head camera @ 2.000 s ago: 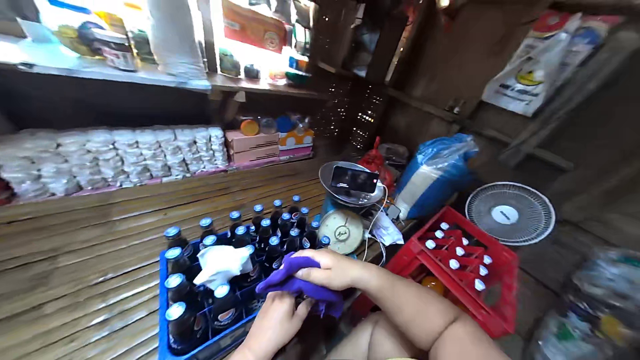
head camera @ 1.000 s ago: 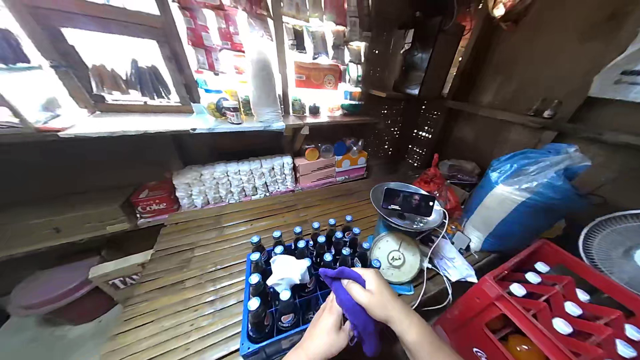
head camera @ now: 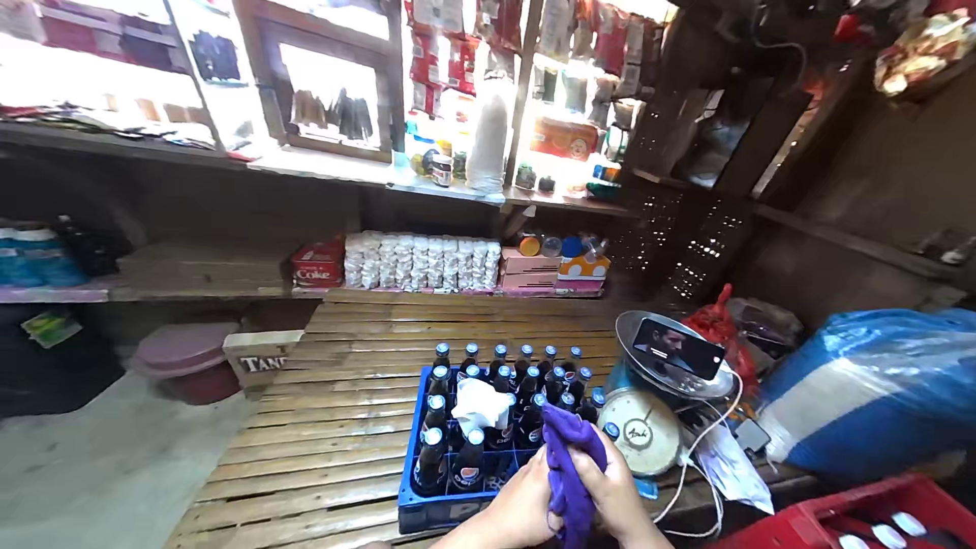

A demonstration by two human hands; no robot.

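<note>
A purple cloth (head camera: 568, 476) is bunched between my left hand (head camera: 526, 496) and my right hand (head camera: 610, 488), both closed on it. They are over the near right corner of a blue plastic crate (head camera: 450, 509). Dark glass Pepsi bottles with blue caps (head camera: 467, 461) fill most of the crate. A crumpled white cloth or plastic piece (head camera: 480, 404) lies on top of the bottles. What the cloth covers between my hands is hidden.
The crate sits on a bamboo-slat platform (head camera: 305, 450). To the right are a dial scale (head camera: 639, 431) with a phone (head camera: 679, 347) on its pan, a white cable (head camera: 698, 473), a blue sack (head camera: 877, 396) and a red crate (head camera: 801, 526). White packets (head camera: 423, 263) line the back.
The view has swung left and up, bringing the window shelf and left floor into sight. Both hands stay on the purple cloth, which now hangs more upright between them.
</note>
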